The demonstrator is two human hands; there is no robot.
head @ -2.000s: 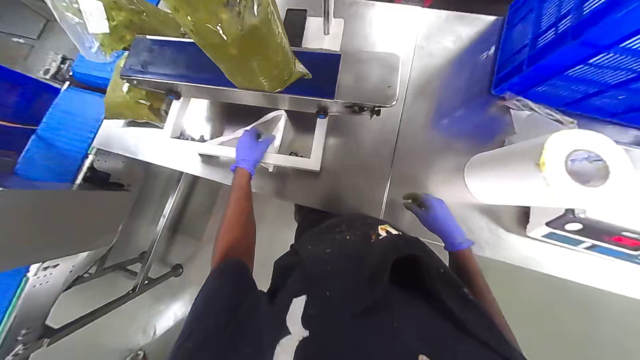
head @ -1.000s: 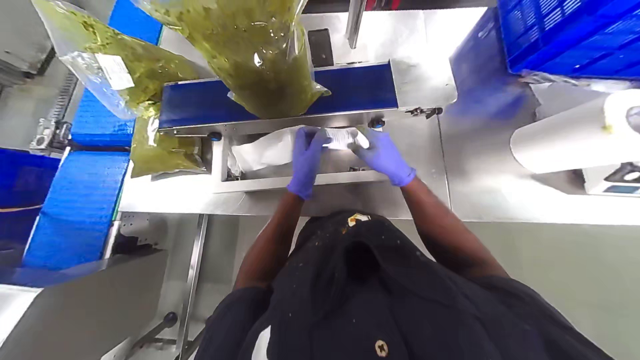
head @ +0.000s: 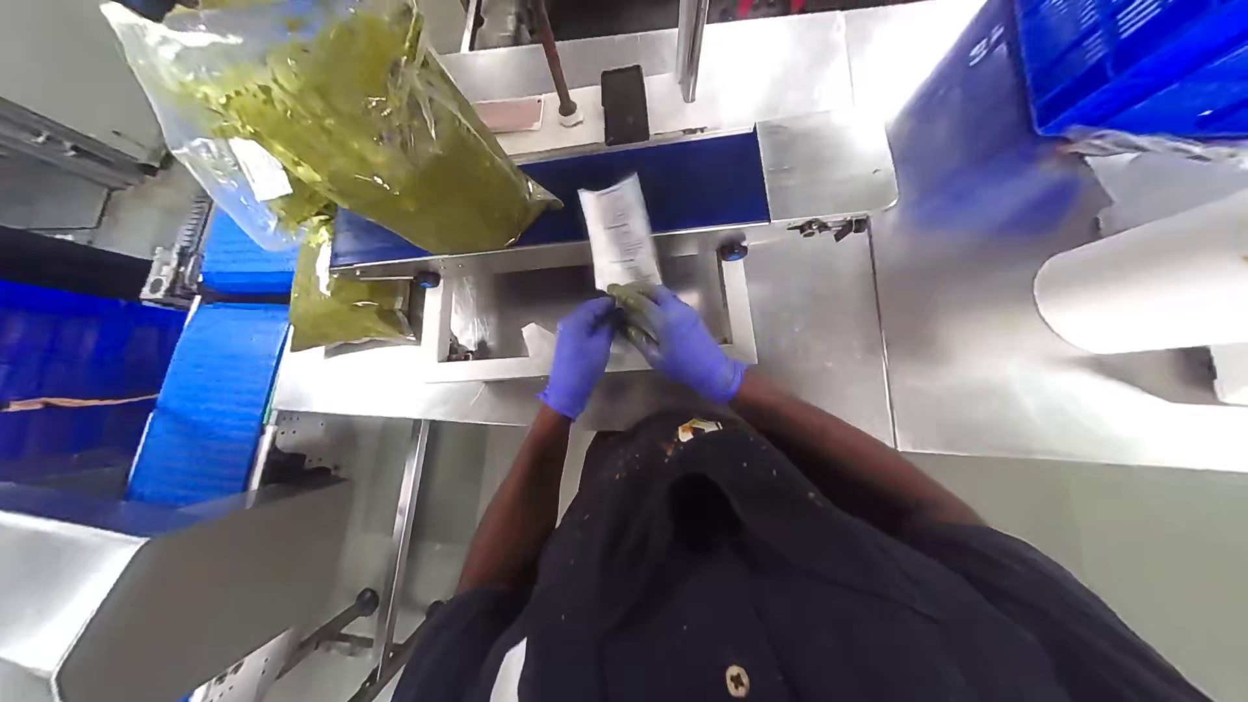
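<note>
Both hands wear purple gloves and meet over the white-edged opening (head: 444, 336) in the steel table. A white printed paper strip (head: 621, 234) stands out from between them, reaching over the edge of the blue conveyor belt (head: 682, 185). My right hand (head: 687, 346) has darkened fingertips and grips the strip's lower end. My left hand (head: 582, 356) touches it from the left, its fingertips partly hidden, so its hold is unclear. A small white piece (head: 537, 340) lies beside my left hand. A large clear bag of green contents (head: 390, 136) rests on the belt's left part.
Another green-filled bag (head: 341, 292) lies left of the opening. Blue slatted conveyor sections (head: 210, 395) run down the left. A blue plastic crate (head: 1141, 68) stands at the upper right, and a large white roll (head: 1141, 273) lies on the steel table (head: 965, 361).
The hands were farther apart a second ago, over white material in the opening. They have come together, and the printed strip now stands out beyond them.
</note>
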